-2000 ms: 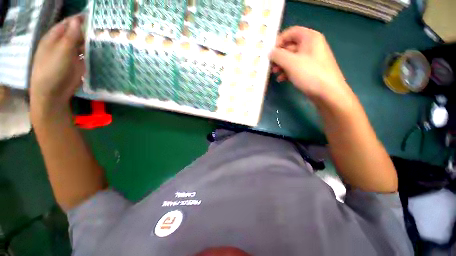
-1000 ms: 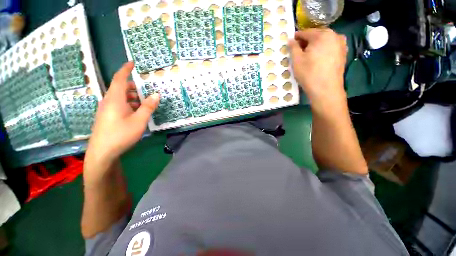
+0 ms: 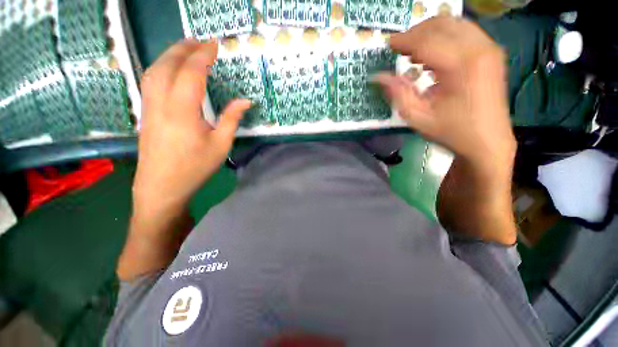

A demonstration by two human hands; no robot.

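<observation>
A white perforated tray (image 3: 318,127) lies at the bench edge in front of me, bearing several green PCB panels in two rows. The lower row has a left panel (image 3: 240,85), a middle panel (image 3: 298,85) and a right panel (image 3: 356,85). My left hand (image 3: 177,118) is at the tray's left side, fingers and thumb apart over the left panel's edge. My right hand (image 3: 455,88) is slightly blurred, thumb and fingers apart at the right panel's outer edge. Neither hand visibly grips anything. The upper row is cut off by the picture's top.
Another white tray (image 3: 125,57) with green panels lies at the left. A yellow-rimmed round tin (image 3: 489,5) is partly cut off at top right. A white round object (image 3: 569,46) and dark open-handled cutters (image 3: 539,85) lie at right. A red item (image 3: 64,181) is below the bench at left.
The tray came down onto the bench edge and now appears straighter and higher in view. My right hand has left its right edge and moved inward to the lower right panel. My left hand stays at the left side.
</observation>
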